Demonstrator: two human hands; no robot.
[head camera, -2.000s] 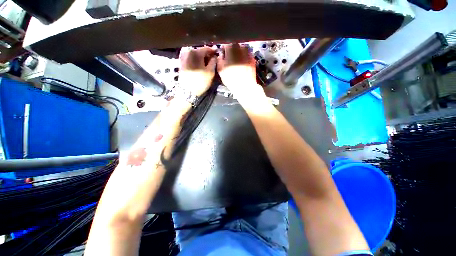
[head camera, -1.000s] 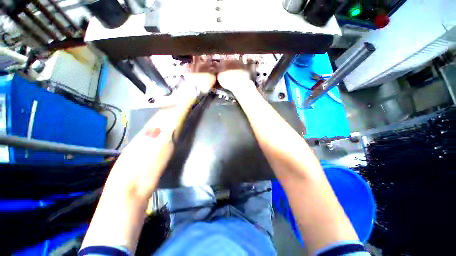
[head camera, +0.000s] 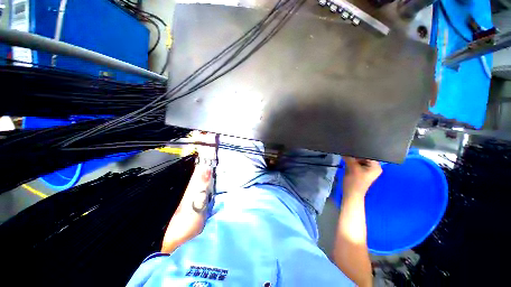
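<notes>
Thin black cables (head camera: 238, 147) run across my lap below the front edge of the grey work plate (head camera: 347, 84). My left hand (head camera: 204, 144) is small and blurred at the plate's front left corner, closed around these cables. My right hand (head camera: 361, 171) is at the front right edge, its fingers closed on the other end of the cables; the tips are too small to tell. Several other black cables (head camera: 224, 59) lie over the plate's left part, from the left bundle up past the top edge. A silver loading bar (head camera: 356, 17) with small blocks is at the top.
A blue scrap bucket (head camera: 412, 207) stands below and right of my right hand. Dense black cable bundles (head camera: 95, 207) hang at left, under a grey rail (head camera: 84, 55), and more (head camera: 476, 207) at right. A blue machine part (head camera: 462, 84) is beyond the plate's right edge.
The view has tilted down and the press beam has left it. Both hands have come back from the mold to the plate's front edge and moved apart, with cables between them.
</notes>
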